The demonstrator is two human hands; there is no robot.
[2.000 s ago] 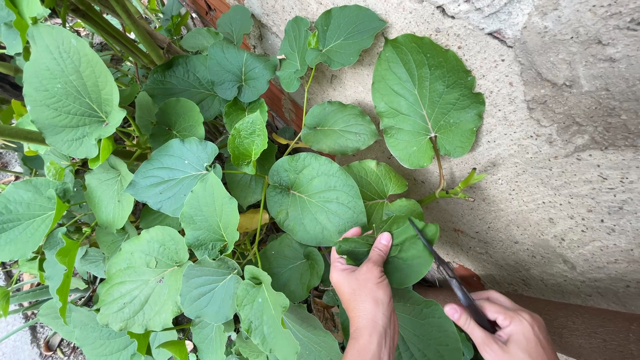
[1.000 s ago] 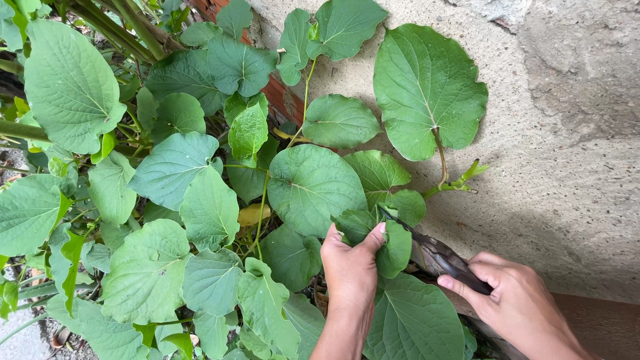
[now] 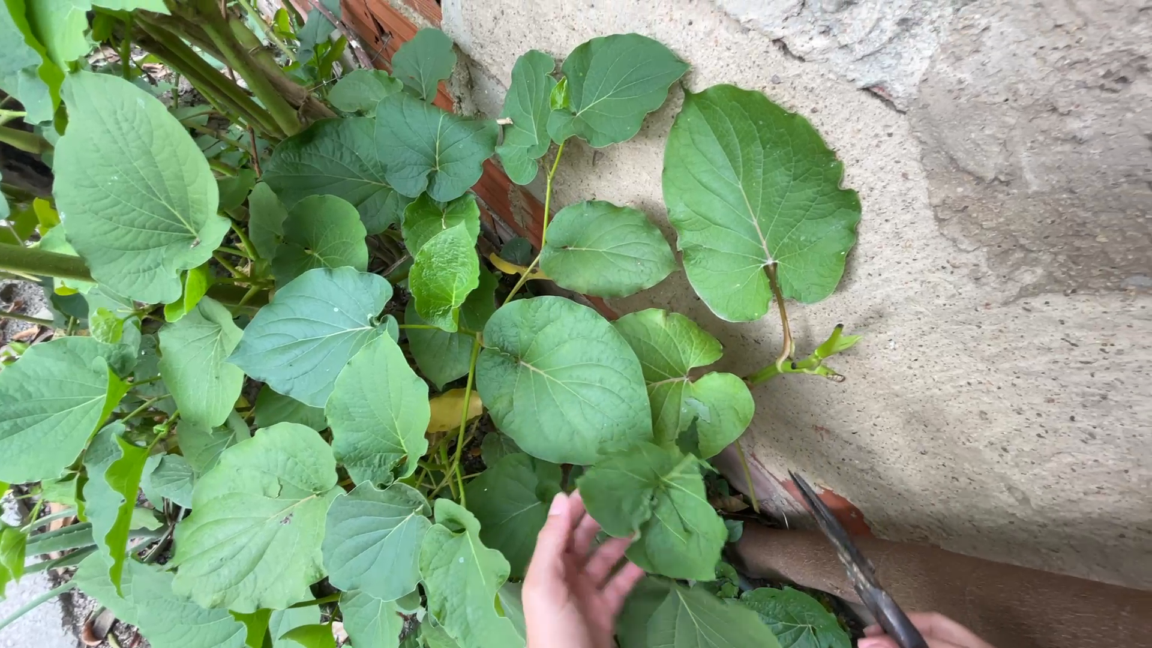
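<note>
Low in the middle, my left hand [image 3: 580,576] is palm up with its fingers spread, beside a green leaf [image 3: 661,513] that partly overlaps its fingertips; whether they touch I cannot tell. At the bottom right, my right hand [image 3: 922,632], cut off by the frame edge, holds a dark metal cutting tool [image 3: 850,558] whose pointed end faces up and left, apart from the leaves. A round leaf [image 3: 564,380] and a notched lighter leaf [image 3: 688,382] lie just above the left hand. A large leaf [image 3: 761,202] on a brownish stalk rests near the wall.
A rough plastered wall [image 3: 1017,387] fills the right side, with red brick [image 3: 499,193] showing along its edge. Dense broad leaves [image 3: 256,517] cover the left. Thick green stems [image 3: 220,76] rise at the upper left. Part of a person's bare limb [image 3: 900,576] is at the lower right.
My left hand has let go of the leaf and opened, lower down. My right hand has drawn the cutting tool down and right, away from the leaves.
</note>
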